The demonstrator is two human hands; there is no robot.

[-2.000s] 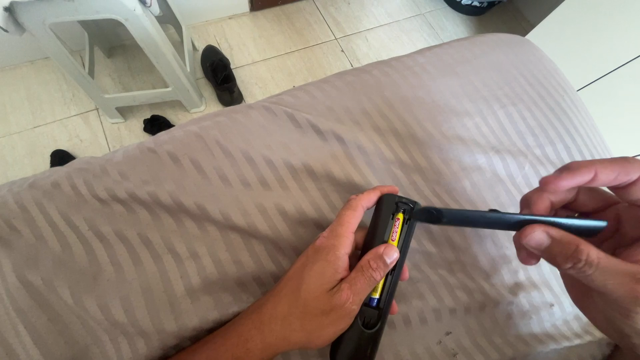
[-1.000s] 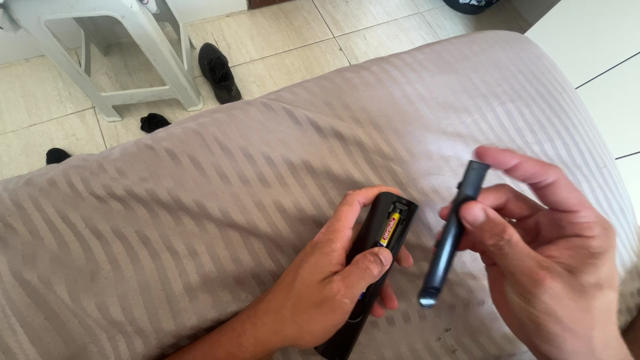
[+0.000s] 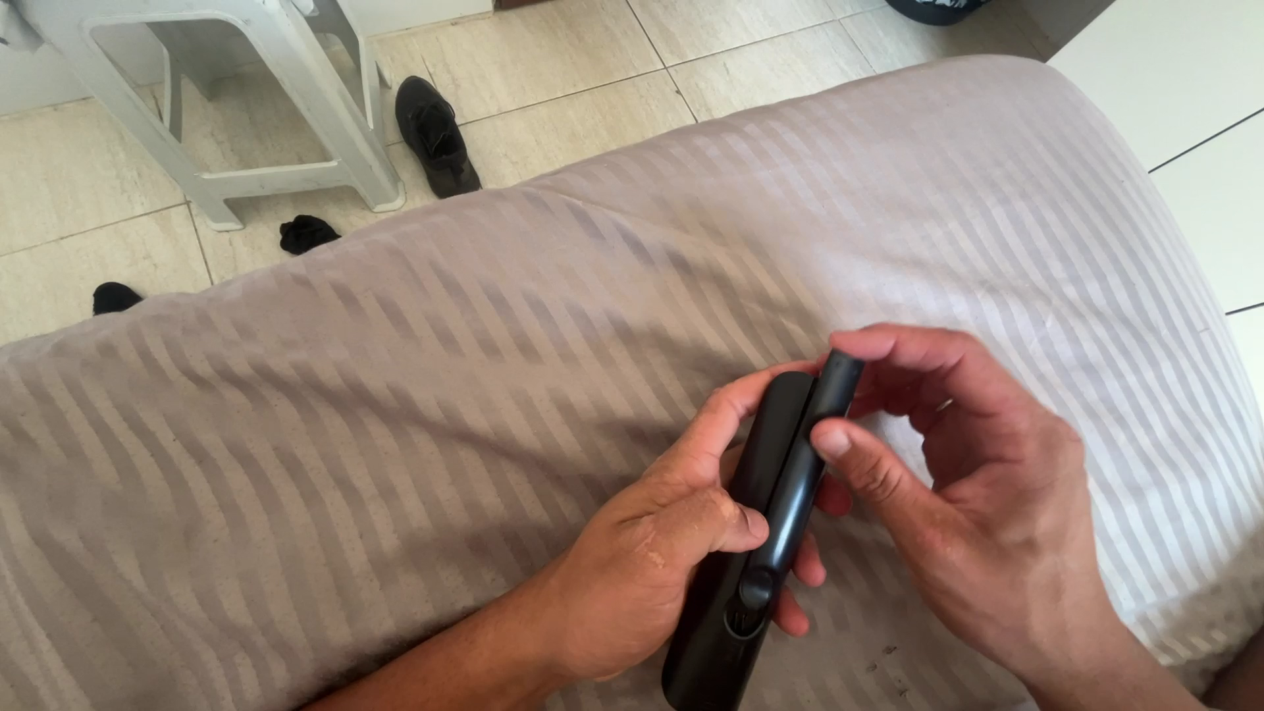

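Note:
My left hand [image 3: 662, 553] is wrapped around a black remote control [image 3: 706, 637], thumb on top and fingertips showing past its right side. Between thumb and fingers of my right hand [image 3: 987, 494] is the upper end of the long, narrow black battery cover [image 3: 795, 494]. The cover lies against the remote, over the battery compartment, with its upper part along the right side. At its lower end a small part of the compartment [image 3: 743, 620] shows. The batteries are hidden.
A striped beige bedspread [image 3: 444, 434] spreads beneath my hands. Beyond its edge stand a grey plastic stool [image 3: 272, 180] and a black shoe [image 3: 434, 138] on the tiled floor, with a black cloth item [image 3: 308, 234] nearby. White panels [image 3: 1185, 89] are at the right.
My right hand has brought the cover from the right onto the remote. The yellow battery, visible in both earlier frames, is now covered. My left hand has kept its hold.

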